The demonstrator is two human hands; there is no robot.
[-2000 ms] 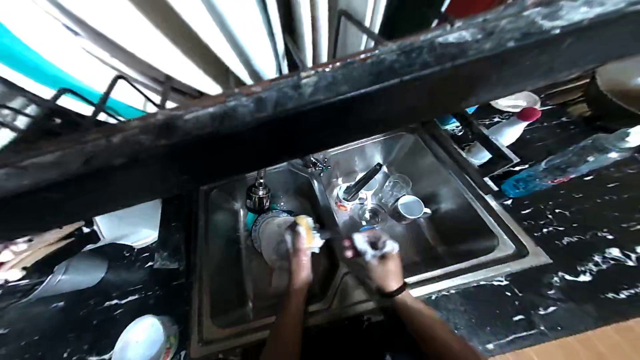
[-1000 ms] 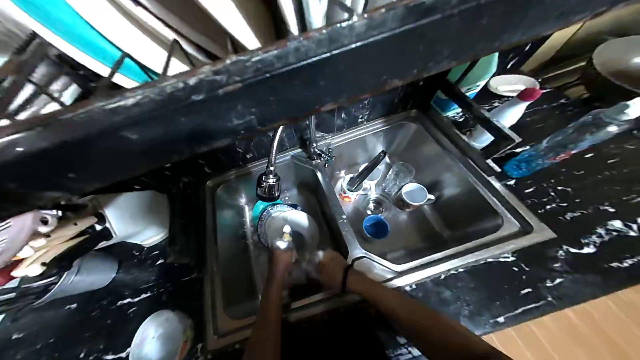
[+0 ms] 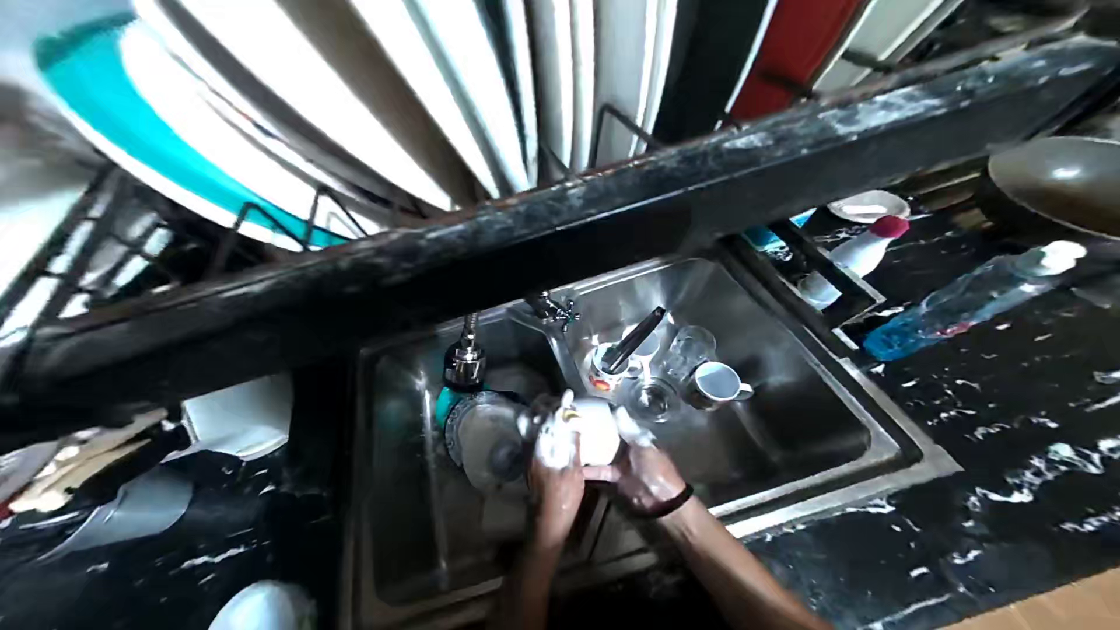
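Note:
Over the divider of the double steel sink, both my hands are on a white rounded vessel, probably a cup [image 3: 598, 431]. My left hand [image 3: 558, 464], covered in foam, holds its left side, with a bit of something yellowish at the fingertips. My right hand [image 3: 647, 472], also foamy and with a dark band at the wrist, grips the right side. Plates [image 3: 490, 437] lie in the left basin under the faucet head [image 3: 465, 363]. In the right basin stand a printed mug [image 3: 604, 372] with a dark handle sticking out, drinking glasses [image 3: 689, 350] and a white-rimmed mug [image 3: 717, 382].
A black rack rail [image 3: 612, 206] crosses above the sink, with upright plates [image 3: 394, 96] behind it. On the right counter are a white bottle with a pink cap [image 3: 853, 262], a clear plastic bottle [image 3: 962, 302] and a pan [image 3: 1063, 179]. A white container [image 3: 241, 416] stands left.
My hands have come together on the white vessel. A blue cup seen in the right basin one second ago no longer shows there. The view has shifted, showing more of the rack.

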